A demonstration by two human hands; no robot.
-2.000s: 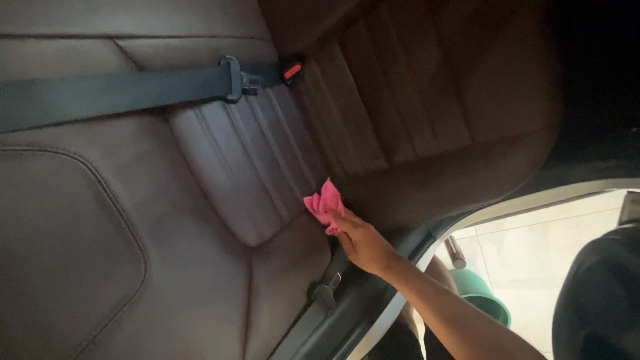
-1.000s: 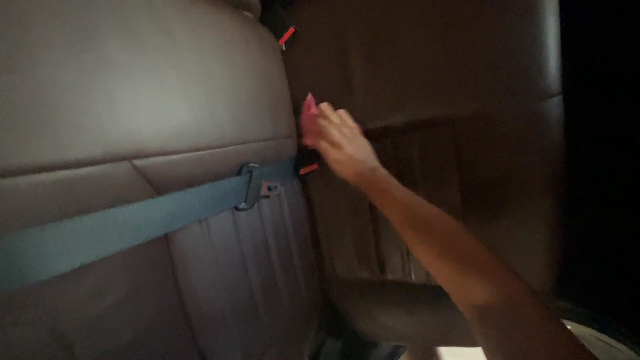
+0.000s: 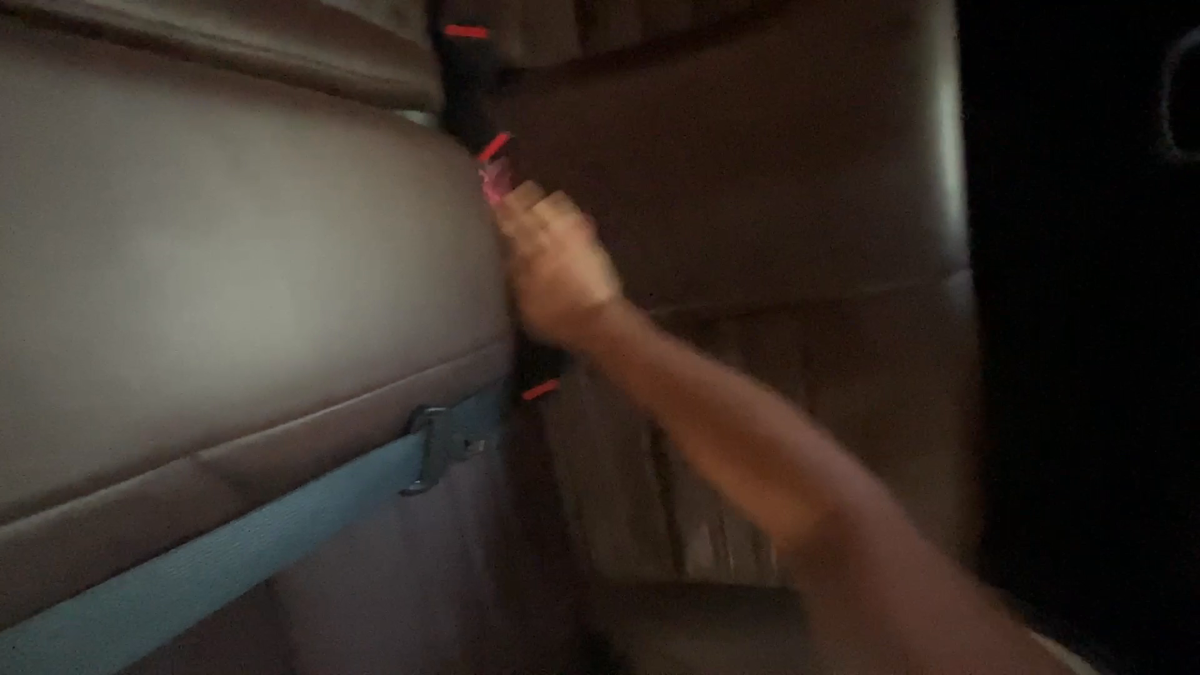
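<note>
My right hand [image 3: 558, 267] reaches in from the lower right, palm down and blurred. A pink cloth [image 3: 497, 183] shows at its fingertips, at the crease between the brown leather backrest [image 3: 244, 253] and the seat cushion [image 3: 741, 206]. Just beyond the cloth is a buckle with a red button [image 3: 495, 146]; a second red-marked buckle [image 3: 466, 32] lies farther up. Another red button [image 3: 540, 389] sits below the hand. Much of the cloth is hidden by the fingers. My left hand is not in view.
A grey-blue seat belt [image 3: 281, 525] crosses the lower backrest, its metal latch plate [image 3: 436, 450] near the crease. The seat's ribbed panel [image 3: 712, 450] lies under the forearm. Beyond the cushion's right edge it is dark.
My right hand has moved up along the crease with the pink cloth, from near the door side to beyond the belt's latch plate. The view has shifted as well.
</note>
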